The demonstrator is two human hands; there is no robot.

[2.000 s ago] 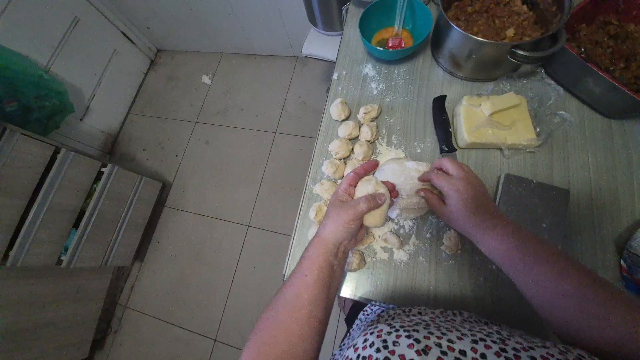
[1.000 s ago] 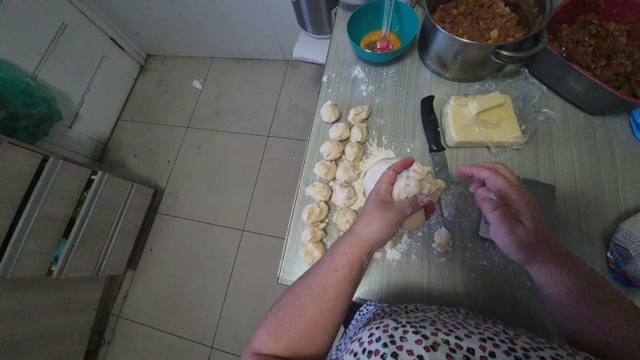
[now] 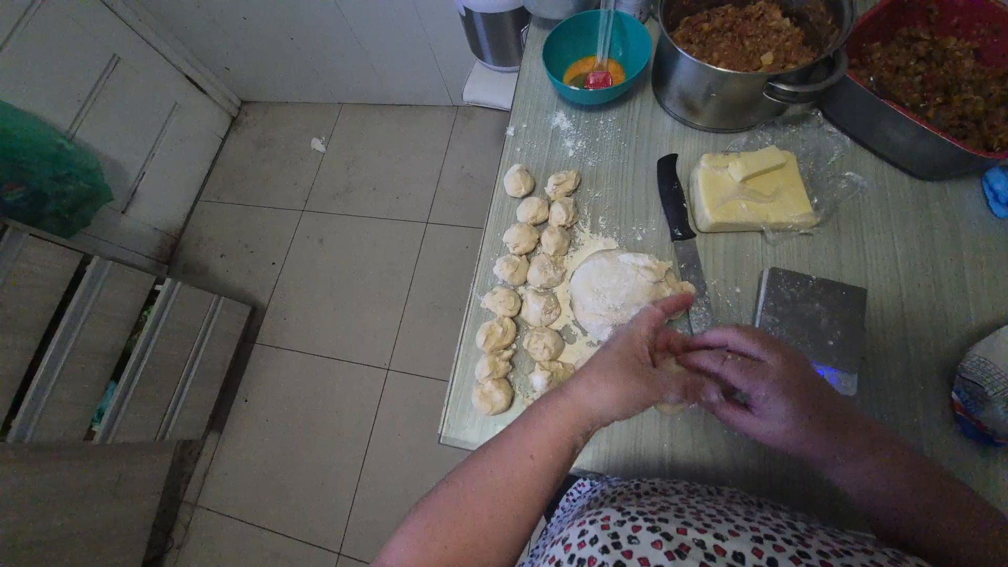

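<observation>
My left hand is over the table just below a large floured dough lump, its thumb near the lump's right end. My right hand meets it from the right, fingertips touching the left fingers. Whether dough is between them is hidden; a pale bit of dough shows beneath. Two columns of small dough balls line the table's left side, beside spilled flour. Right of the lump lies a knife with a black handle, its blade pointing toward my hands.
A digital scale lies right of the knife, below a butter block on plastic wrap. Along the back stand a teal bowl with a brush, a steel pot and a dark pan, both with filling. The table edge is at left.
The large dough lump, in my left hand one second ago, now lies on the floured table. My hands have come together below and to the right of it.
</observation>
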